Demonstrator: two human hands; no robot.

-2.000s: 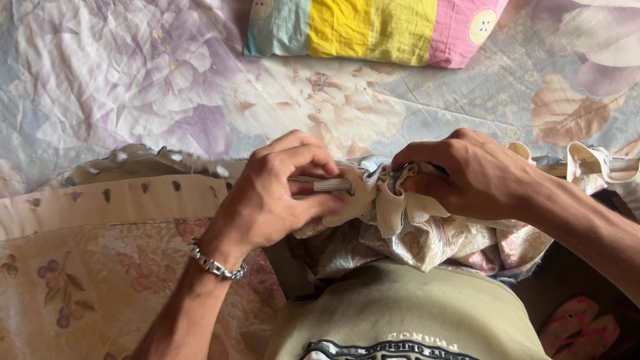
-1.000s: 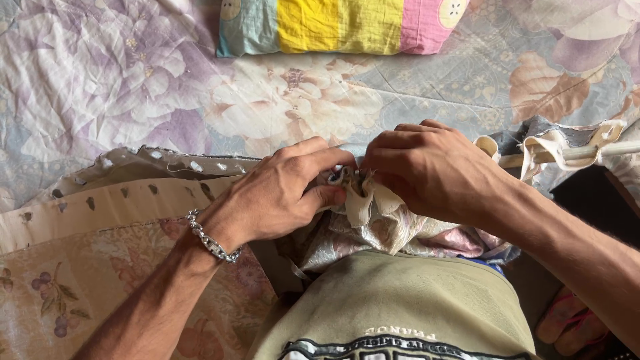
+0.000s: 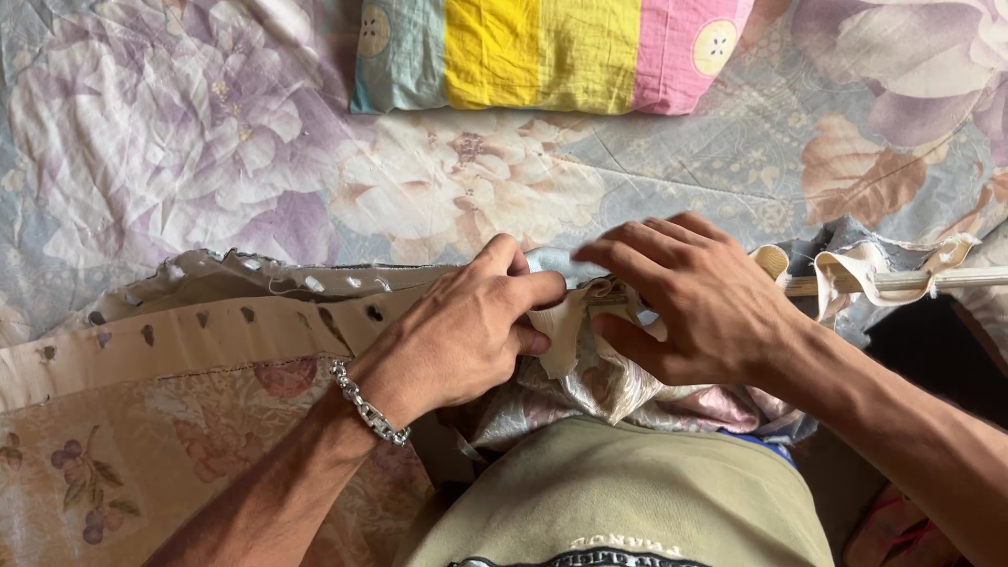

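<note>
My left hand (image 3: 480, 327), with a chain bracelet on its wrist, pinches the cream heading band (image 3: 561, 335) of a curtain. Just right of it, my right hand (image 3: 693, 303) has its thumb and fingers spread around the bunched band, touching the folds. A thin rod (image 3: 969, 277) runs from the right edge through gathered loops of the band; its other end is hidden by the folds and hands. Shiny floral curtain fabric (image 3: 622, 390) hangs bunched below my hands. On the left the flat part of the band (image 3: 220, 327) shows a row of small holes above the printed cloth.
A bed with a floral sheet (image 3: 472, 181) spans the far side. A striped pillow (image 3: 543, 55) lies on it at the top. My olive shirt (image 3: 630, 480) is close below the curtain. Pink footwear (image 3: 906, 524) shows at the lower right beside a dark area.
My right hand's fingers have spread from a closer grip on the gathered band. My left hand still pinches the cloth. More rod and loops show at the right than two seconds ago.
</note>
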